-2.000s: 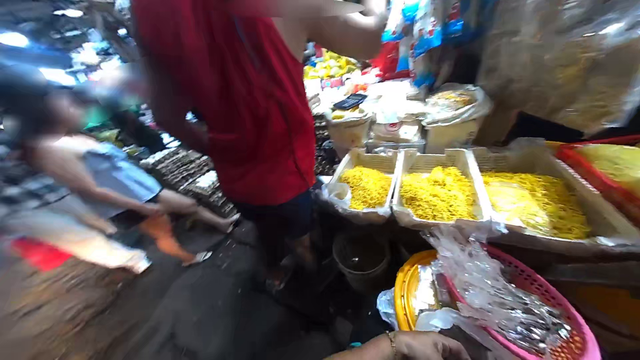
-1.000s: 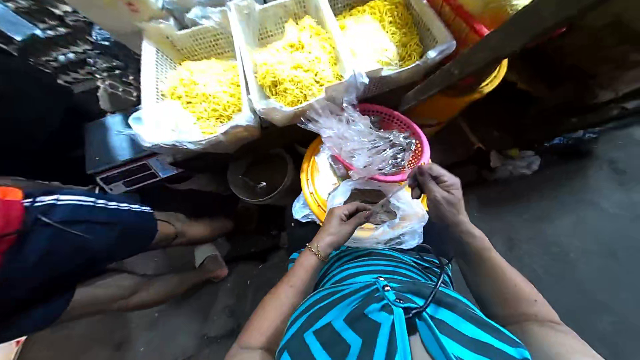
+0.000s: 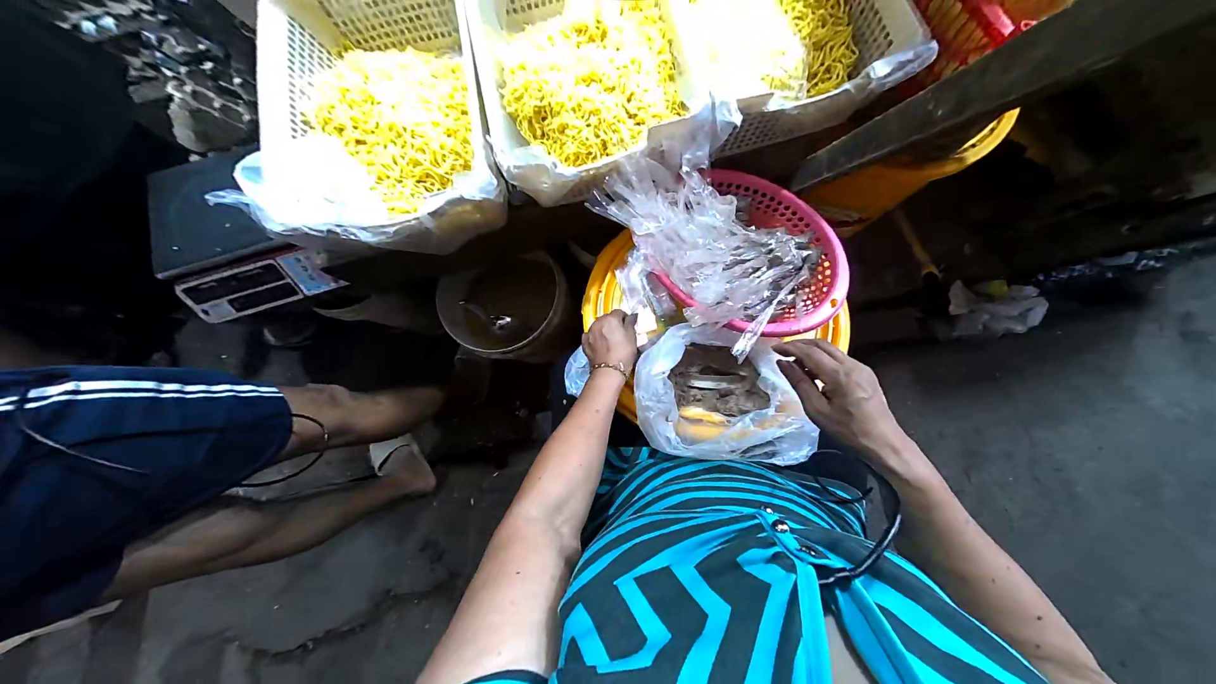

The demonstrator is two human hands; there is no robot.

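Note:
An open clear plastic bag [image 3: 727, 442] sits in front of me, with a grey-brown mass and something yellow inside. My right hand [image 3: 836, 389] is at the bag's right rim, thumb and fingers a little apart; whether it pinches the plastic cannot be told. My left hand [image 3: 610, 340], with a bracelet at its wrist, is closed at the left side of the yellow tub [image 3: 836, 328], near clear plastic; what lies in its fingers is hidden. Behind the bag a pink perforated basket [image 3: 836, 275] rests on the tub, holding several tied small plastic bags [image 3: 703, 247] with dark contents.
Crates of yellow noodles [image 3: 399, 123] line the far side. Below them are a round bucket [image 3: 503, 304] and a digital scale [image 3: 247, 285]. A person in dark shorts [image 3: 142, 456] is at the left. A metal bar [image 3: 978, 85] slants at the right; crumpled plastic [image 3: 997, 309] lies on the ground.
The view has swung down from the stall to my lap. Since one second ago, my hands have moved apart from over the open bag, and its contents show more.

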